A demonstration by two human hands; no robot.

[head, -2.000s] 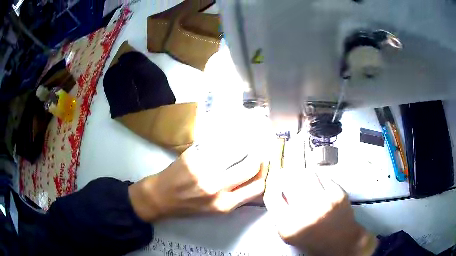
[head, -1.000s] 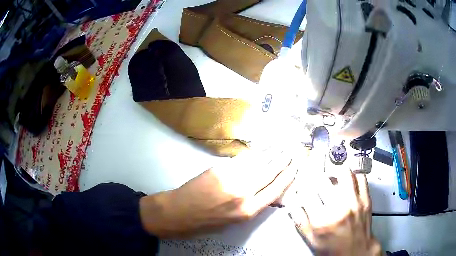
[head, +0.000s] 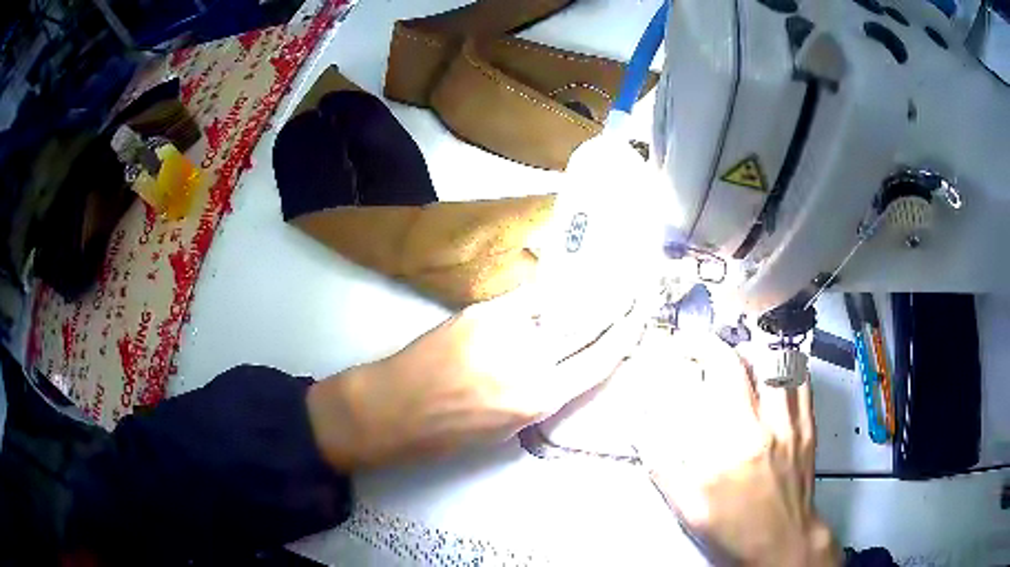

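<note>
A brown leather piece (head: 476,238) with a dark lining (head: 352,153) lies on the white machine bed, its right end lost in lamp glare. My left hand (head: 476,371) lies at this end, fingers towards the needle area. My right hand (head: 725,443) lies flat, fingers spread, just below the presser foot area. Between my hands shows the dark-edged rim of a washed-out piece (head: 587,452). Both hands press on the work; the glare hides the fingertips and needle. The sewing machine head (head: 709,122) stands above, with a ribbed tension knob (head: 910,213).
Another stitched brown leather piece (head: 498,89) lies behind, near a blue tube (head: 642,55). At left, a red-printed board (head: 210,144) bears dark pieces and a small yellow bottle (head: 175,183). At right are a blue tool (head: 869,388), an orange stick (head: 885,382) and a black pad (head: 938,382).
The view has shifted since the first frame, bringing the machine head into clearer sight. Since the second frame, my left hand has moved slightly up, and the dark-edged rim now shows between my hands.
</note>
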